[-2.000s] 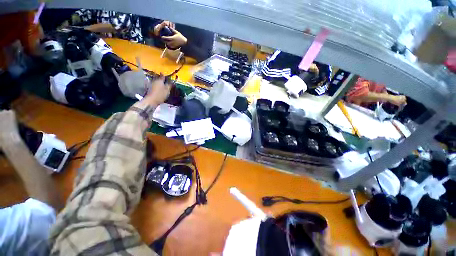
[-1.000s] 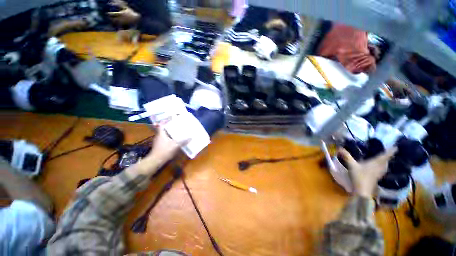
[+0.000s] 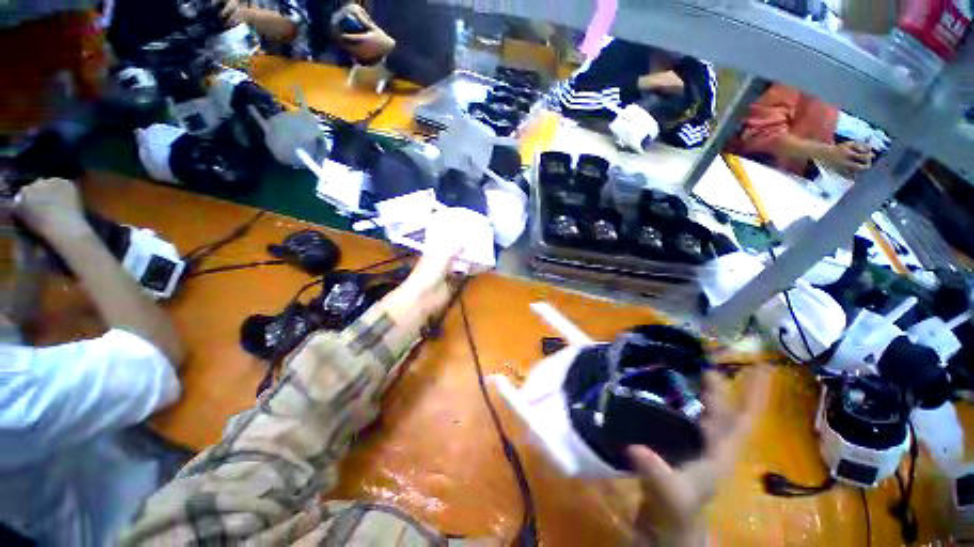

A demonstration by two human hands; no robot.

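A white camera unit with two antennas lies at centre right. Its black round head is open towards me, showing thin wires inside. My right hand is on the head's near right side, thumb on the black rim, fingers blurred behind. My left hand reaches forward, fingertips on the near edge of another white camera unit in the row on the green strip. The fingers' far side is hidden.
A tray of black heads stands behind. Black lens modules and cables lie at centre left. More camera units crowd the right. A neighbour's arm is at left; a grey shelf post slants down at right.
The white unit at my left hand moved into the row behind. My right hand moved left from the right-hand group, and a camera unit now lies at centre right. The view shifted.
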